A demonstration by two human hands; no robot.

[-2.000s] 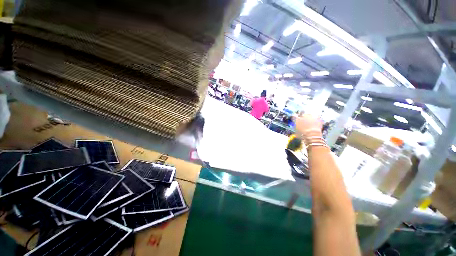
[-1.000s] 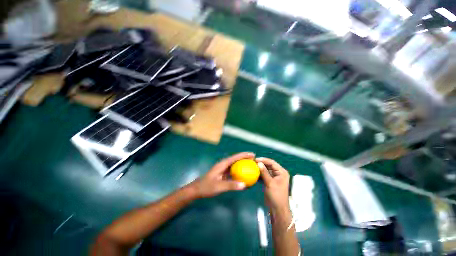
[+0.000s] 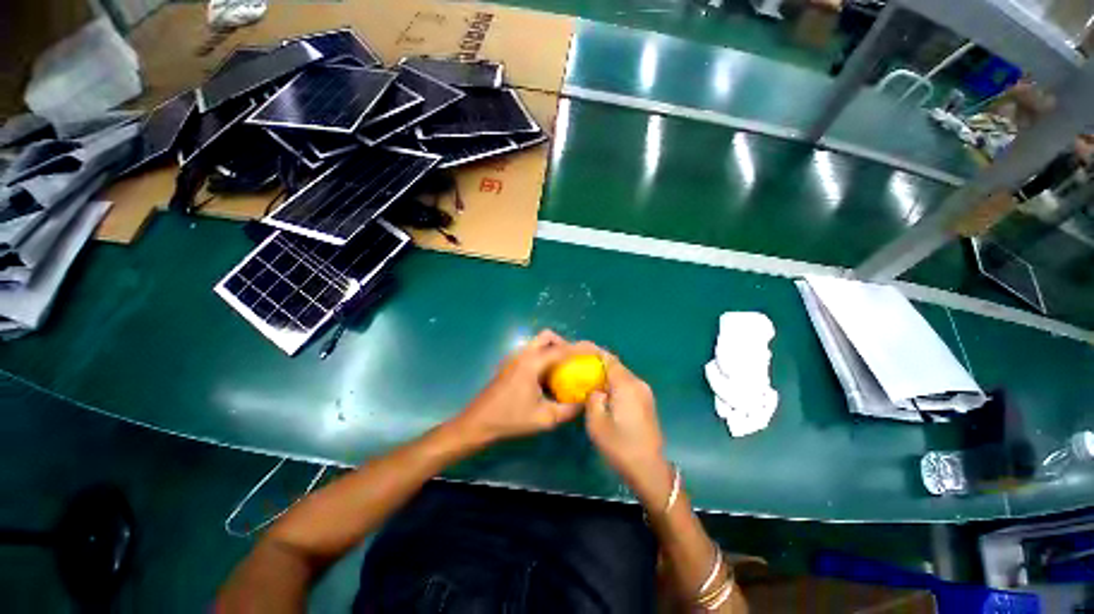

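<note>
A bright orange-yellow orange [image 3: 577,378] is held between both hands above the front edge of the green bench [image 3: 468,324]. My left hand [image 3: 522,390] is curled around its left side. My right hand [image 3: 626,420] is against its right side, with thumb and fingers bent onto the skin. The hands hide part of the fruit. Whether any peel is lifted cannot be told.
Solar panels [image 3: 348,192] lie piled on a cardboard sheet [image 3: 510,216] at the left. Filled white sleeves [image 3: 54,270] are at the far left. A white cloth [image 3: 744,372], white sleeves [image 3: 894,342] and a clear jar [image 3: 944,473] lie at the right.
The view has steadied and tipped down, showing more of the bench front and my lap. Both hands still hold the orange, with the right hand's fingers now bent closer onto it.
</note>
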